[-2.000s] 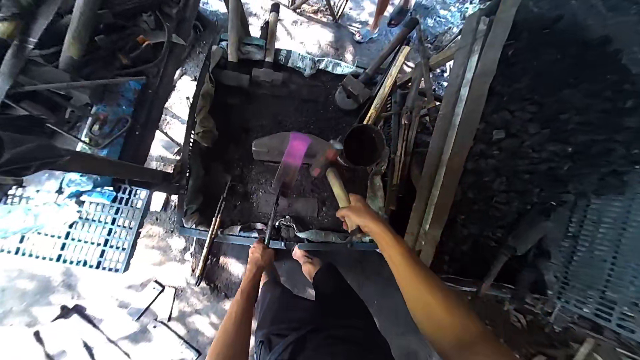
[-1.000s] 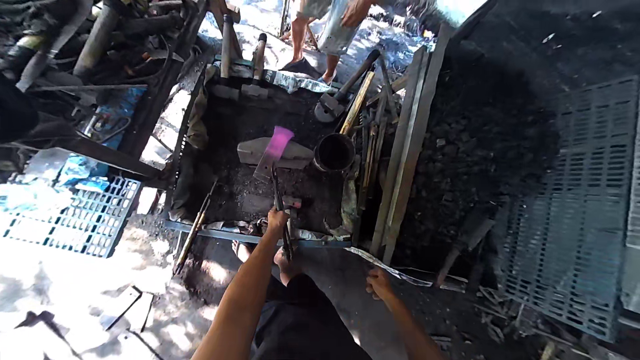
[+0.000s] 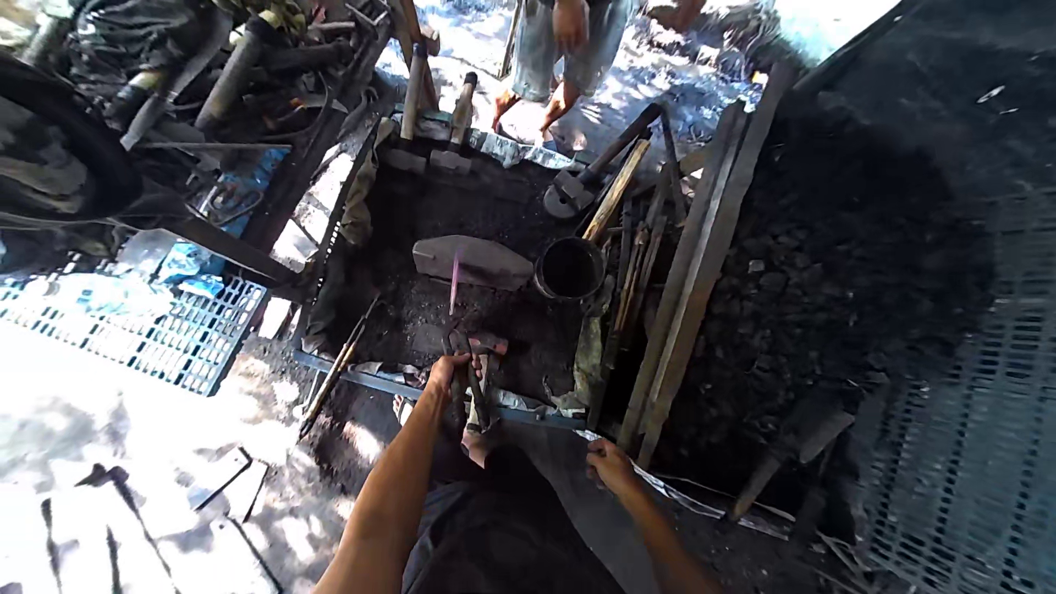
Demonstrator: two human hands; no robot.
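Observation:
My left hand [image 3: 452,373] grips the handles of blacksmith's tongs [image 3: 469,386] at the near side of a dark bed in a frame. Beyond the tongs a thin pink-glowing metal piece [image 3: 454,280] stands edge-on over the anvil [image 3: 487,262], its near end at the jaws. A hammer [image 3: 488,345] lies just right of the tongs, its head on the dark bed and its handle toward me. My right hand [image 3: 609,464] is low at the right, outside the frame, with fingers curled and no tool visible in it. A round dark container [image 3: 569,269] stands right of the anvil.
Two hammers [image 3: 404,158] [image 3: 450,160] rest at the far edge, and a sledgehammer [image 3: 569,195] at the far right corner. Wooden beams [image 3: 693,280] run along the right, beside dark lumps [image 3: 792,280]. A person's legs [image 3: 536,107] are beyond the frame. A long thin tool [image 3: 338,367] leans at the left.
The hammer, in my right hand two seconds ago, was let go and lies by the tongs. My right hand moved down and right. The glowing piece has turned from broad face to edge.

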